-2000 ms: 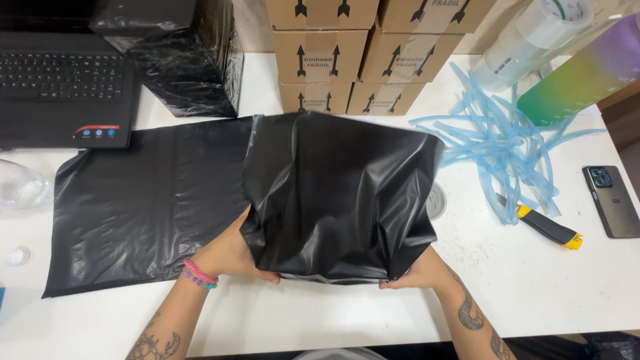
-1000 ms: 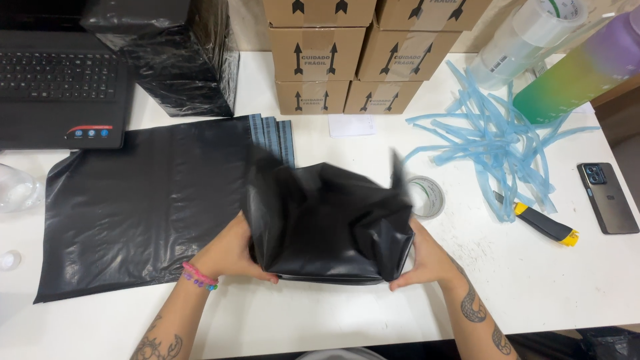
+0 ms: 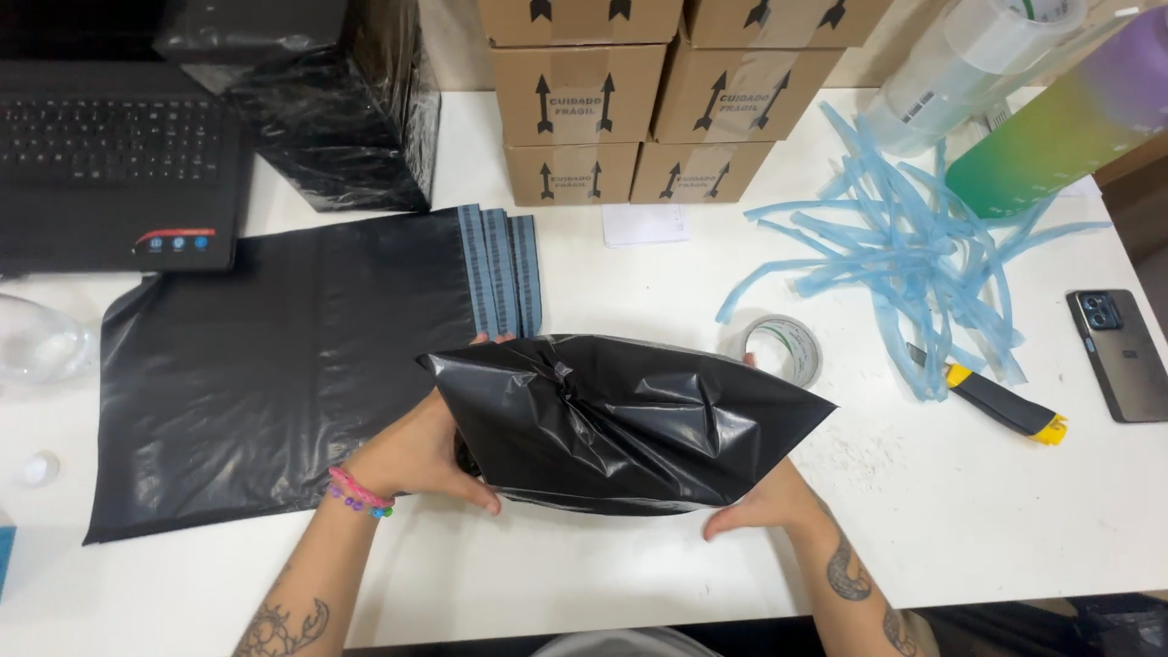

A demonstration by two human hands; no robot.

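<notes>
Between my two hands is a black plastic mailing bag, bulging and creased, with its pointed corners out to both sides. My left hand grips its left side, the thumb at the lower edge and fingertips showing behind. On the right side my right hand holds it, mostly hidden under the plastic. What fills the bag cannot be seen. Flat black mailing bags with blue-grey strips along their right ends lie in a stack to the left, partly behind my left hand. A roll of clear tape lies just behind the bag's right part.
Cardboard boxes are stacked at the back, beside a black wrapped parcel and a laptop. To the right are blue plastic strips, a utility knife, a smartphone, large tape rolls and a multicoloured bottle.
The bag in my hands has turned from standing tall to a flatter shape with pointed corners and a gathered crease. The strips of the stacked bags, hidden two seconds ago, now show.
</notes>
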